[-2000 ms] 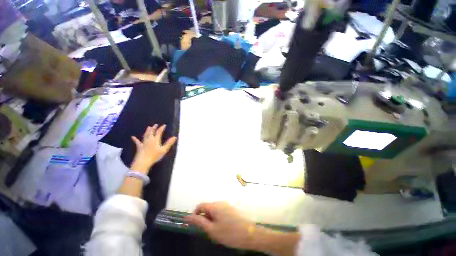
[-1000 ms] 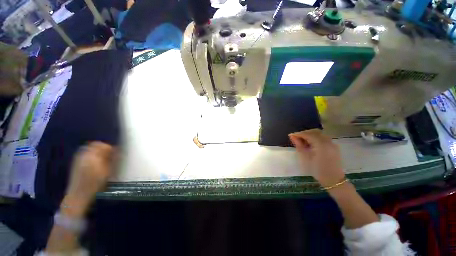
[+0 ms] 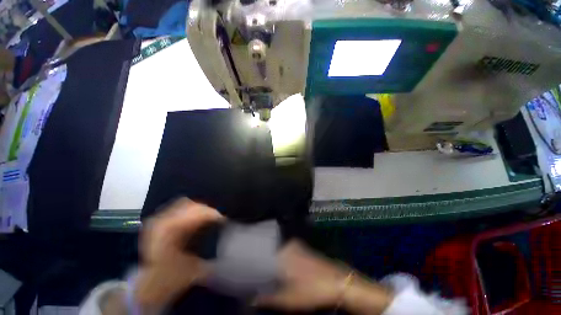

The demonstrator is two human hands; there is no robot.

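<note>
A black fabric panel (image 3: 203,160) lies on the white table left of and below the needle area, its lower part near the front edge. My left hand (image 3: 175,246) is blurred, at the table's front edge over the panel's lower end. My right hand (image 3: 301,274) is blurred, just right of it. A pale whitish piece (image 3: 249,252) shows between the two hands, its outline blurred; both hands appear to hold it. The sewing machine head (image 3: 255,55) stands above, with bright lamp glare at the needle.
A pile of black pieces (image 3: 347,132) lies right of the needle. A long black panel stack (image 3: 77,123) lies at the left, beside a printed plastic bag (image 3: 18,147). Small snips (image 3: 464,147) lie on the machine base. A red basket (image 3: 480,271) is at lower right.
The view has shifted closer to the machine. A black panel now lies left of the needle. My hands, apart before, have come together below it with a pale piece between them.
</note>
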